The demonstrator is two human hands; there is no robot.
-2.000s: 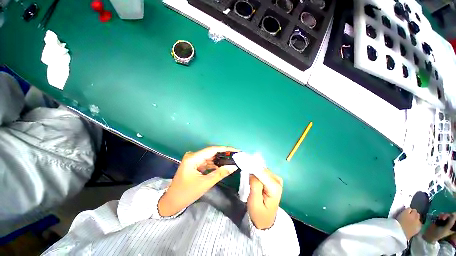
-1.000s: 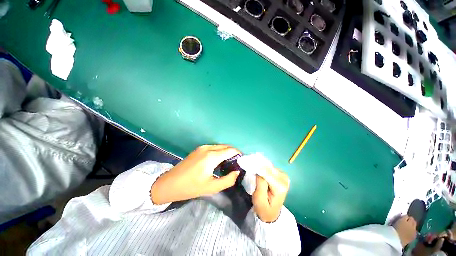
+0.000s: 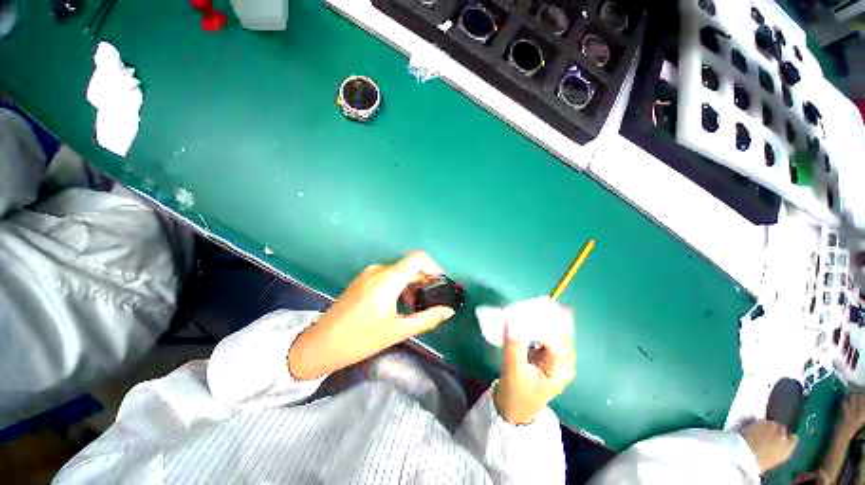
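Note:
My left hand [image 3: 365, 317] holds a round black watch module [image 3: 438, 296] between thumb and fingers, above the near edge of the green mat. Its dark face is turned up. My right hand [image 3: 533, 369] pinches a crumpled white wiping cloth [image 3: 531, 320], a short way right of the module and apart from it. A small dark spot shows between the right fingers; I cannot tell what it is. A yellow stick [image 3: 574, 268] lies on the mat just beyond the cloth.
A silver watch case [image 3: 359, 98] stands on the green mat [image 3: 285, 180]. Another white cloth [image 3: 115, 99] lies at left. A black foam tray [image 3: 569, 118] and white parts tray [image 3: 697, 142] are along the far side. A neighbour's hand [image 3: 768, 443] is at lower right, near a black disc [image 3: 785, 402].
The cloth in my right hand has moved right, away from the module. The module's face is now more exposed in my left hand. The view has shifted slightly.

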